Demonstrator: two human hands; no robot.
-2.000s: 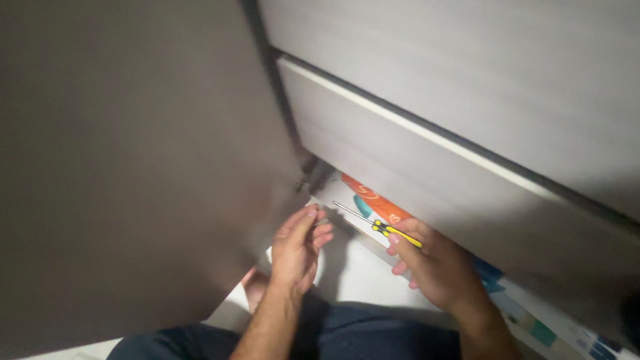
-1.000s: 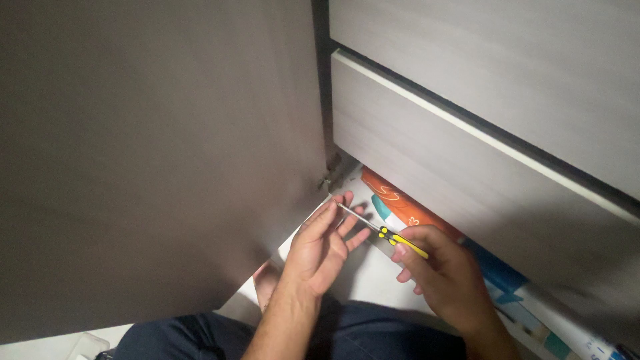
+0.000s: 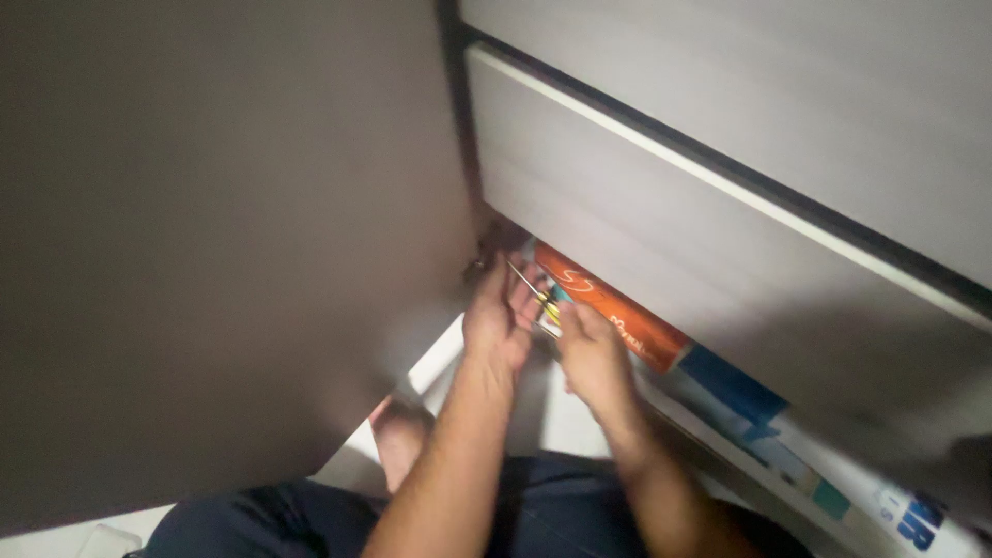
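Observation:
My right hand [image 3: 593,349] is closed around the yellow and black handle of a screwdriver [image 3: 549,306], whose thin metal shaft points up and left. Beside the shaft is my left hand [image 3: 500,310], palm up and reaching toward a dark metal hinge [image 3: 477,266] low on the cabinet door [image 3: 232,232]. The shaft lies over the left hand's fingers; whether they pinch the tip or any small part cannot be told, as the area is blurred.
Pale drawer fronts [image 3: 659,225] rise on the right. Beneath them lie an orange package [image 3: 612,306] and a blue package [image 3: 732,387] in the cabinet's bottom. A bare foot [image 3: 403,438] rests by the door's lower edge, near a whitish object [image 3: 110,541] on the floor.
Both hands have moved up toward the hinge and closer together, the screwdriver going along in the right hand. The view has shifted.

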